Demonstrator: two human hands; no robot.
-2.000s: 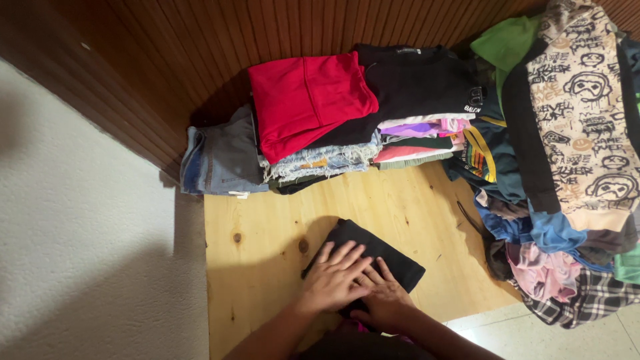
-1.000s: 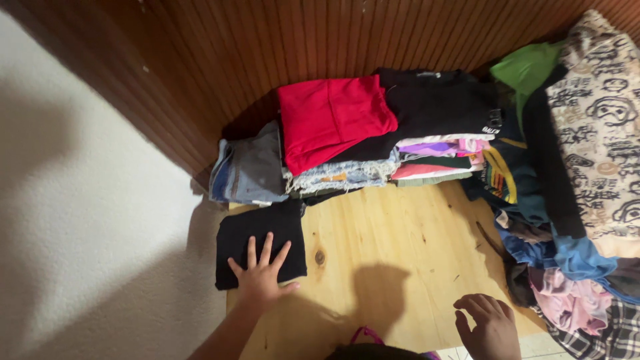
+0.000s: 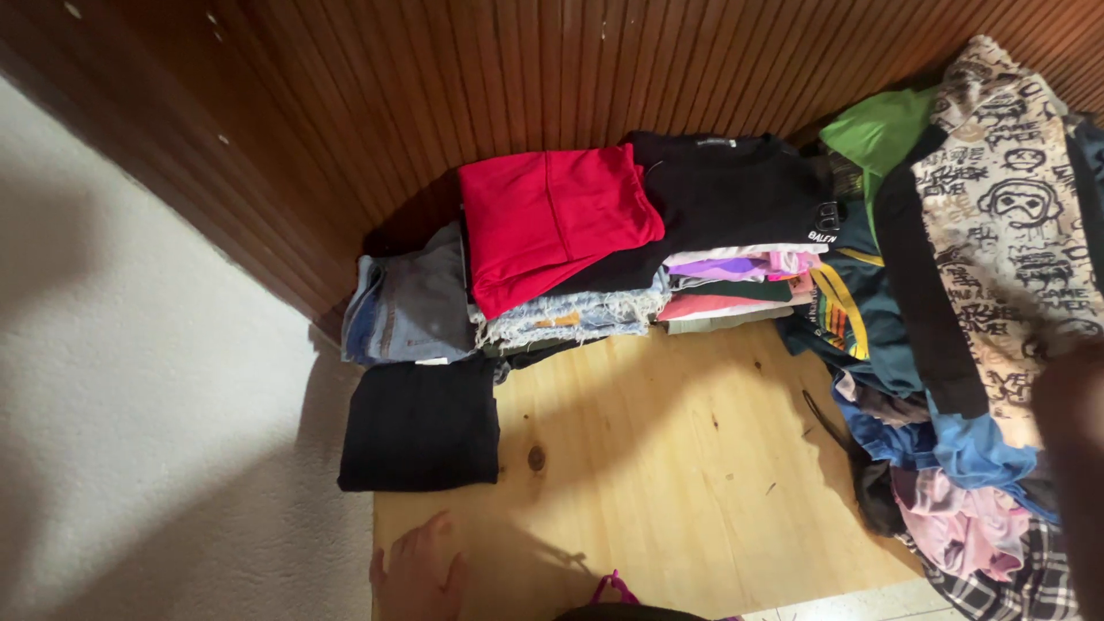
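Observation:
A folded black garment [image 3: 421, 424] lies at the left end of the wooden board [image 3: 638, 448]. Just below it, at the bottom edge, my left hand [image 3: 418, 565] rests over the board with its fingers apart and nothing in it. My right hand [image 3: 1074, 379] is a dark blur at the right edge, in front of the beige printed garment [image 3: 1022, 207] on the heap; its fingers cannot be made out. Behind the black garment are folded jeans [image 3: 414, 302], then a red folded garment [image 3: 556, 216] on frayed denim [image 3: 586, 315] and a black top [image 3: 733, 194].
Folded pink and purple clothes [image 3: 733, 267] form a stack at the back. A loose heap with a green cloth [image 3: 875, 129], a pink cloth [image 3: 957, 522] and a plaid cloth [image 3: 1009, 578] covers the right side. A slatted wood panel [image 3: 552, 69] stands behind, a white wall [image 3: 172, 388] at left.
The black folded garment went from the middle of the board to its left end under my left hand, which has since let go and drawn back. My right hand has moved to the heap at right.

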